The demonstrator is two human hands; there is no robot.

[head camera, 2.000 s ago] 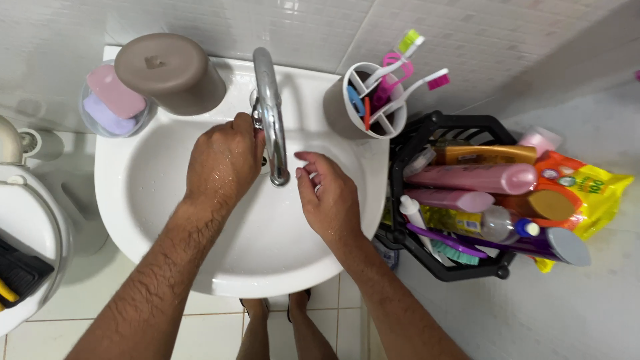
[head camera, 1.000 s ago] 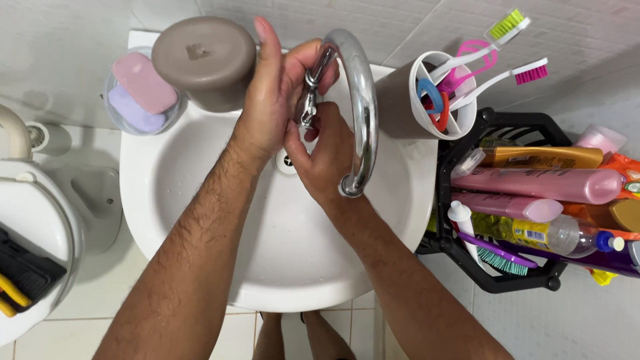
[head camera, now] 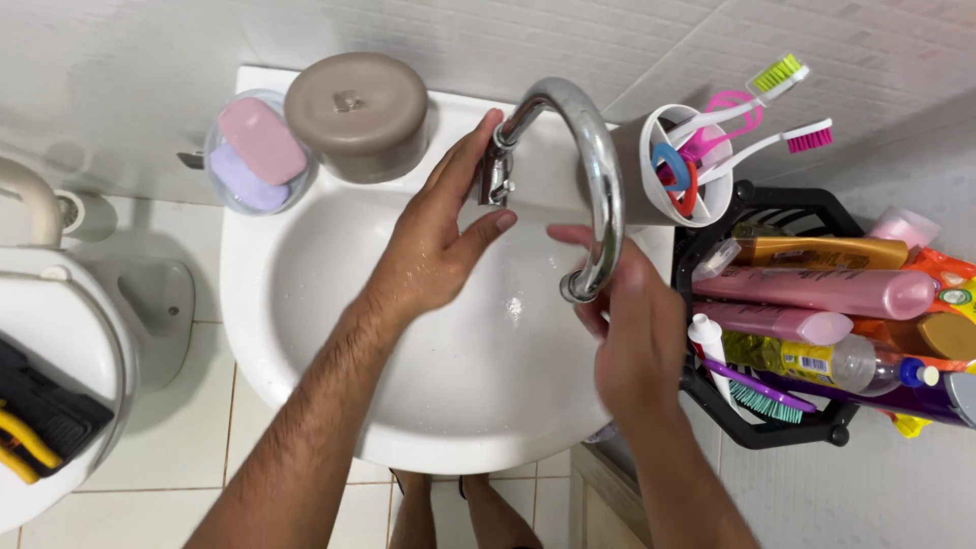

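Observation:
A chrome gooseneck faucet arches over the white washbasin. My left hand is against the left side of the faucet's body, fingers stretched up along it and thumb just below it; whether it presses on the metal I cannot tell. My right hand is beside and partly behind the spout's outlet, blurred, with fingers loosely bent and no object seen in it. Water drops show on my left wrist and in the bowl. No stream of water is visible at the outlet.
On the basin's back ledge are a dish with two soap bars, a lidded taupe container and a toothbrush cup. A black basket of bottles is at right. A toilet with a black-and-yellow item on it is at left.
A second ago both hands were together at the faucet's body. My right hand has since moved away to the right, to the spout's outlet; my left hand remains by the body.

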